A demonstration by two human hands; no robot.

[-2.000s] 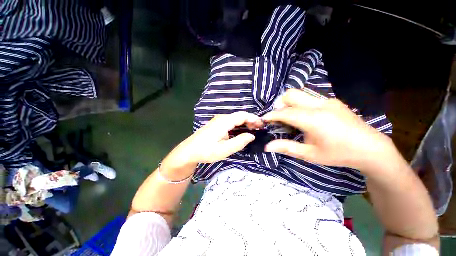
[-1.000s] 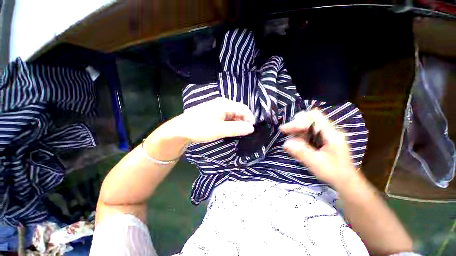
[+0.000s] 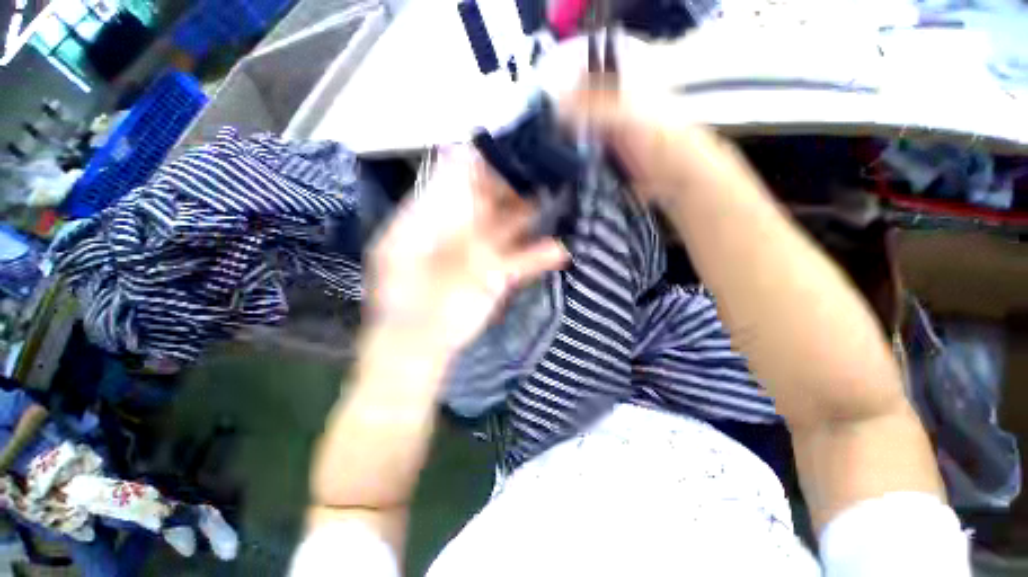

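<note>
The navy-and-white striped garment [image 3: 586,321] is lifted off the lap and rises between my forearms, its lower part still on my lap. A dark, blurred part of the cloth [image 3: 535,147] is at its top, between my hands, in front of the white table. My left hand [image 3: 451,254] is blurred on its left side, thumb spread; its grip is unclear. My right hand [image 3: 597,107] is blurred at the garment's top and appears to hold it. No needle, thread or snips can be made out.
A white table [image 3: 778,96] with a curved edge crosses the top, bearing dark, pink and pale items. Striped garments [image 3: 209,242] are heaped at left, near a blue crate [image 3: 135,141]. Mixed cloth [image 3: 96,490] is at lower left, clear plastic [image 3: 964,423] at right.
The view has swung up to show the table top. Both hands have risen from the lap, and the garment's upper part has been lifted with them toward the table.
</note>
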